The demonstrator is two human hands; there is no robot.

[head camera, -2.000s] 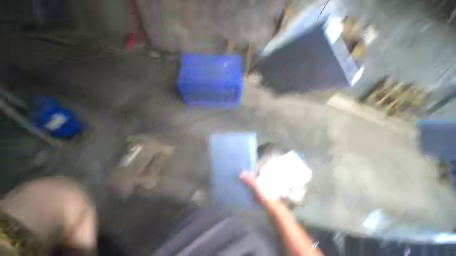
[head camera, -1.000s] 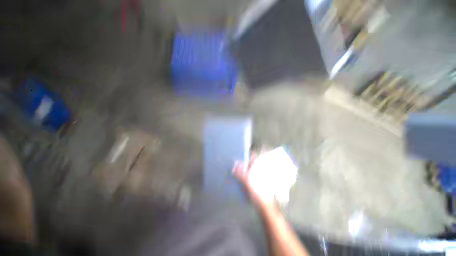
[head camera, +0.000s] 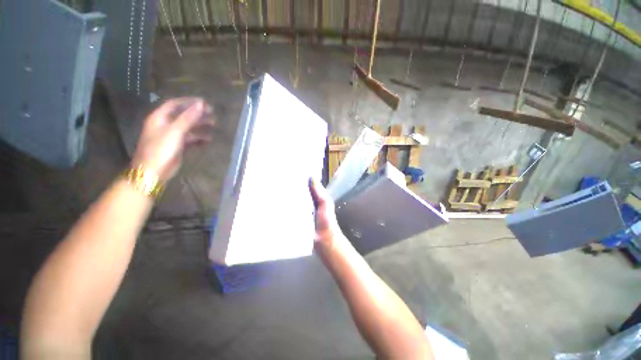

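Observation:
A light grey-white sheet-metal panel with folded edges (head camera: 277, 176) is held up in front of me, tilted. My right hand (head camera: 323, 214) grips its right edge; most of the fingers are hidden behind it. My left hand (head camera: 172, 133) is raised left of the panel, apart from it, with fingers spread, slightly blurred and empty. A gold-coloured band is on my left wrist.
Large grey panel (head camera: 42, 77) at upper left. Grey folded panel (head camera: 390, 207) right of the held one; another (head camera: 566, 219) farther right. Rods with rusty crossbars (head camera: 523, 121) hang overhead. Wooden pallets (head camera: 483, 190) by the wall. Blue crate (head camera: 242, 277) partly behind the held panel.
The view has tilted up to the wall and hanging rods. The panel in my right hand is now raised and close. My left hand has come into view.

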